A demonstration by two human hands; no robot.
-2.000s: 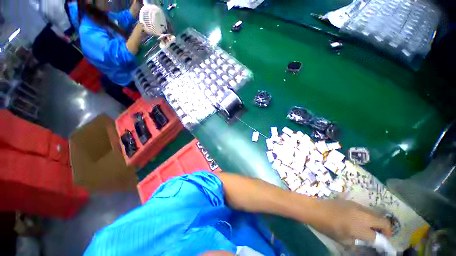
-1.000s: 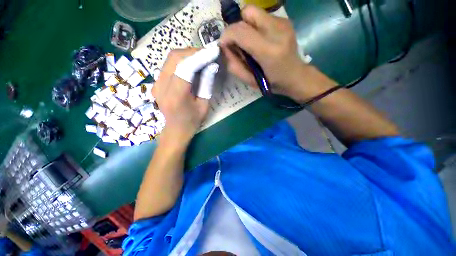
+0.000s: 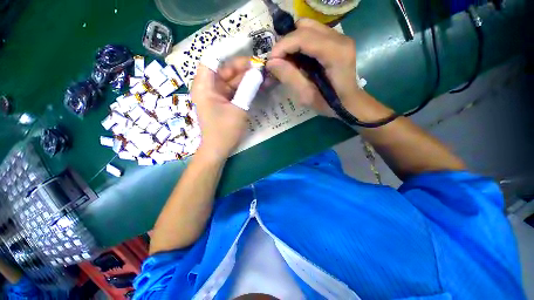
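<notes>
My left hand (image 3: 219,111), with white covers on its fingertips, pinches a small white part with an orange-brown end (image 3: 256,61); the thumb cover hides most of it. My right hand (image 3: 322,58) holds the black soldering iron (image 3: 284,22), its cord running over the wrist. The right fingertips are close beside the orange-brown end; contact cannot be told. A square device housing with a circuit board (image 3: 262,42) lies on the cream instruction sheet (image 3: 272,111), just beyond the fingers. A loose heap of white parts (image 3: 153,126) lies left of my left hand.
Another housing (image 3: 157,37) and dark wrapped clumps (image 3: 82,96) lie beyond the heap. A solder reel (image 3: 63,192) and blister trays (image 3: 58,237) are lower left, above a red bin (image 3: 132,252). A yellow-sided pot (image 3: 319,10) and tweezers (image 3: 404,19) are at the top.
The left fingers have opened out and shifted slightly right, showing the orange-brown end at the thumb. The right hand has moved slightly right and down, exposing more of the housing.
</notes>
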